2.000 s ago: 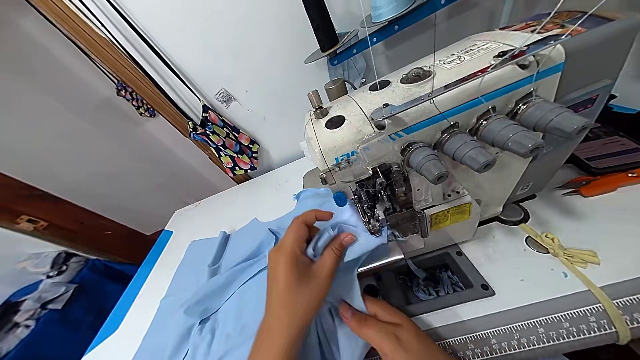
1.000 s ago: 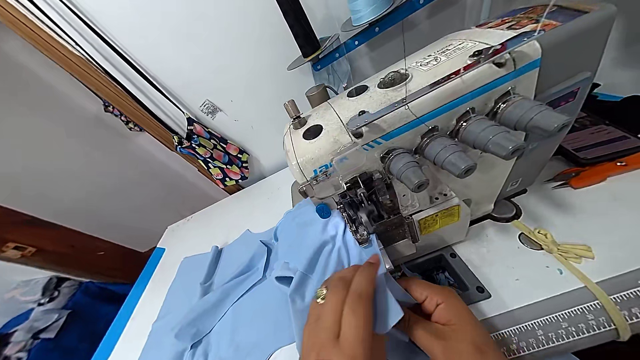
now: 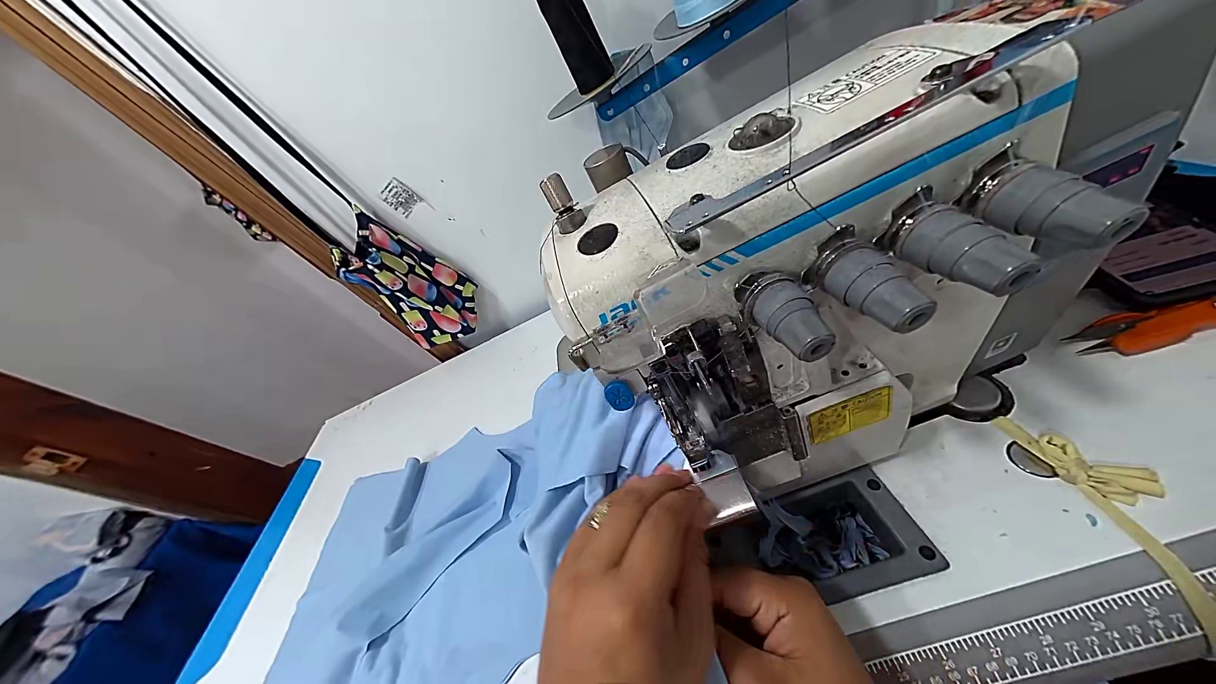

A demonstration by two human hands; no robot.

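Light blue fabric (image 3: 446, 560) lies in folds over the left of the machine table, its upper part running under the presser foot of a Jack overlock sewing machine (image 3: 807, 190). My left hand (image 3: 632, 579), with a ring on one finger, grips the fabric edge just in front of the needle area (image 3: 703, 408); its fingertips are close to the foot. Right beside it and lower, my right hand (image 3: 774, 622) is curled with thumb and fingers together on the fabric, which is mostly hidden behind both hands.
A recessed tray (image 3: 912, 565) holds fabric trimmings. A measuring tape strip (image 3: 1045, 636) runs along the front edge. Orange-handled snips (image 3: 1164, 328) and a phone-like device (image 3: 1168, 261) lie at right, near a knotted yellow strip (image 3: 1083, 470). Patterned fabric (image 3: 408, 285) hangs by the wall.
My left hand has moved from on top of the fabric, left of the foot, to the front near my right hand. The fabric there is now gathered between both hands.
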